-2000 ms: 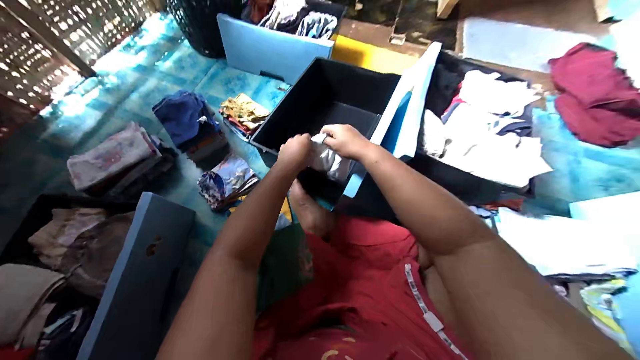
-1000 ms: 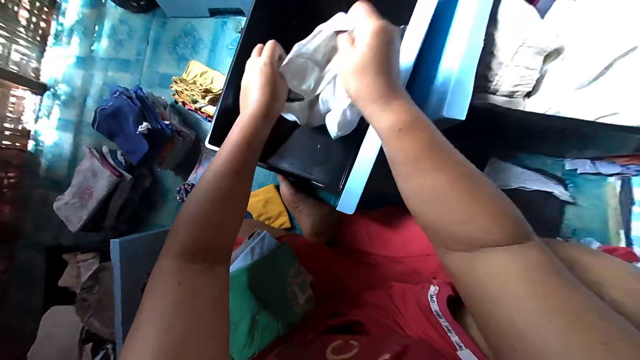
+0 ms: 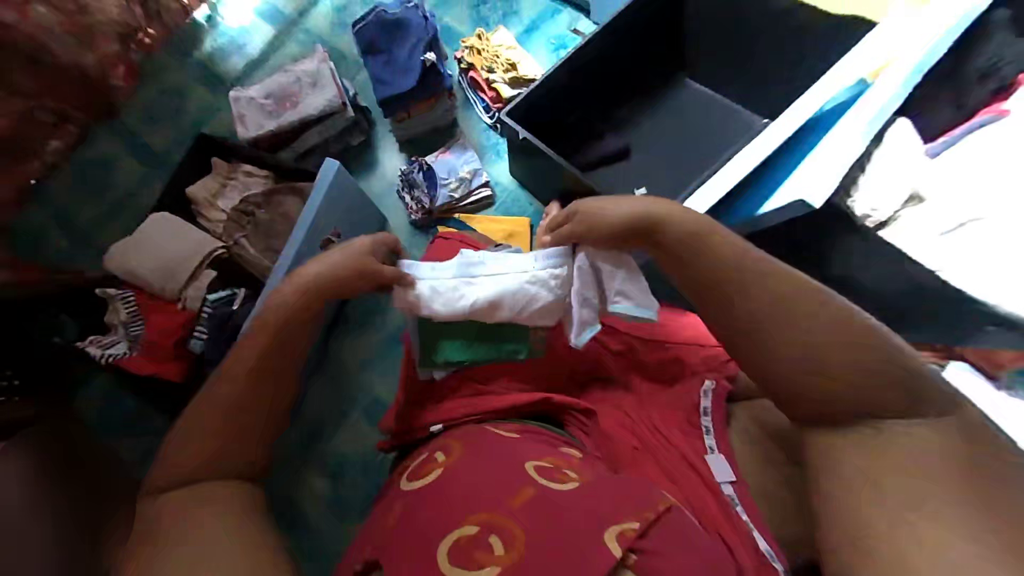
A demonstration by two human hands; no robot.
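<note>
A small white garment (image 3: 488, 290) with a wide waistband is stretched between my hands above my lap. My left hand (image 3: 372, 264) grips its left end at the band. At its other end, my right hand (image 3: 588, 224) pinches the band, and a loose part of white cloth with pale blue edging hangs below that hand. Green folded cloth (image 3: 476, 344) lies on my lap under the garment. Just beyond is a folded yellow cloth (image 3: 500, 230).
An open black drawer (image 3: 672, 128) stands ahead on the right, beside a bin of white clothes (image 3: 952, 208). Folded stacks, one greyish pink (image 3: 288, 96), one blue (image 3: 400, 52), one patterned (image 3: 452, 180), lie on the blue floor. Another drawer (image 3: 320, 216) holds clothes at left.
My hands have moved from over the black drawer to above my lap, bringing the white garment along. It was bunched up earlier and is now spread sideways. The view has shifted.
</note>
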